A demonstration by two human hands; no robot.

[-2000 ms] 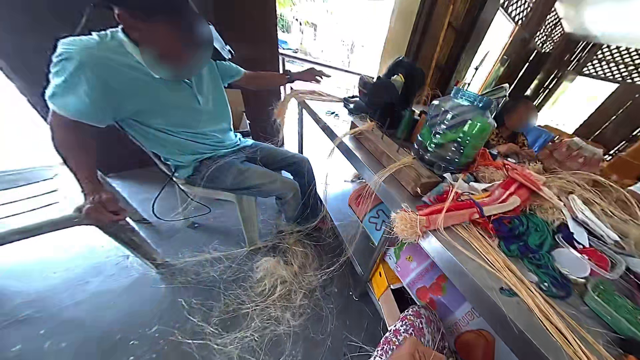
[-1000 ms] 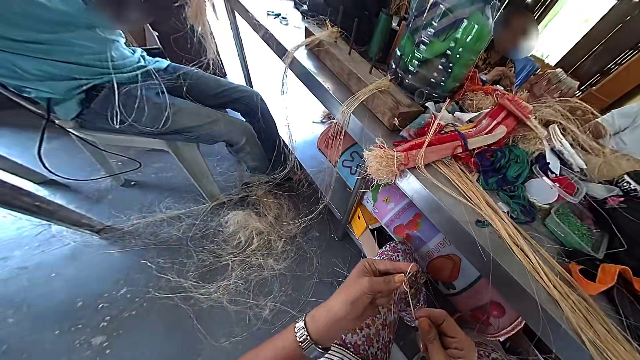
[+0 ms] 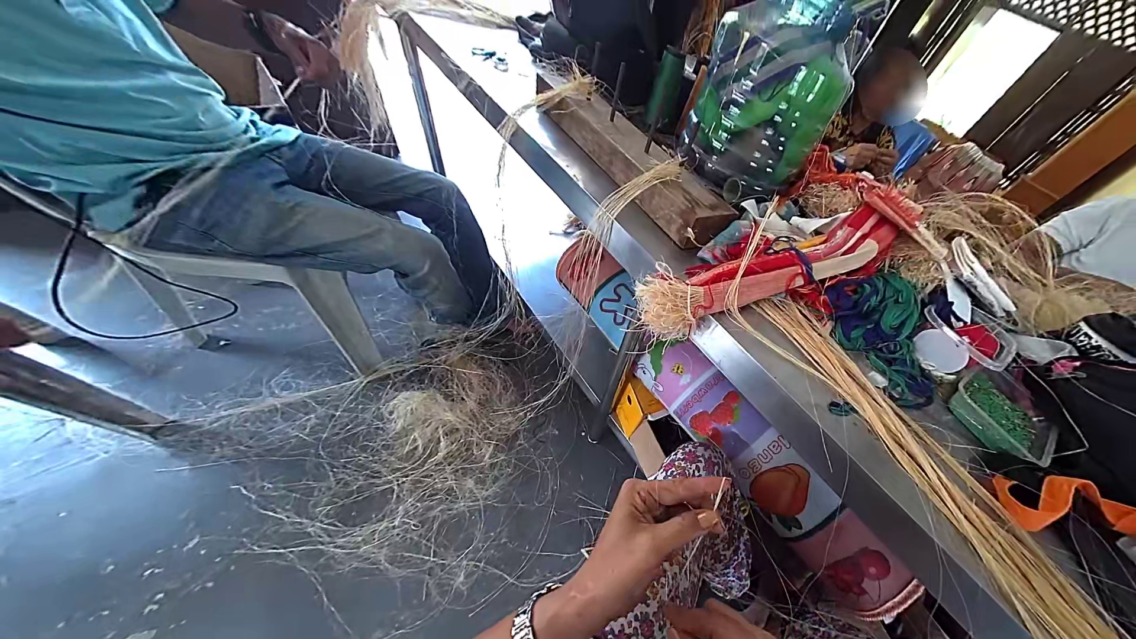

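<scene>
My left hand (image 3: 652, 532), with a metal watch at its wrist, pinches a thin pale fibre strand (image 3: 721, 493) between thumb and fingertips, above the floral cloth on my lap (image 3: 701, 470). Lower down, my right hand (image 3: 717, 619) shows only in part at the bottom edge; what its fingers hold cannot be made out. Right of my hands, a long bundle of straw-coloured fibres (image 3: 923, 453) lies along the metal-edged table. A red and pink fibre bundle with a frayed pale end (image 3: 667, 304) juts over the table edge.
Loose fibres (image 3: 453, 426) lie heaped on the floor. A person in jeans (image 3: 355, 213) sits on a plastic chair at left; another person sits beyond the table. On the table (image 3: 754, 373) stand a wooden block with pegs (image 3: 630, 160), a large plastic jar (image 3: 768, 98) and a tub of green beads (image 3: 998, 413).
The view has swung down toward my lap. Two seconds ago my hands were scarcely in view; now my left hand is raised with a strand, while my right hand has dropped lower since one second ago.
</scene>
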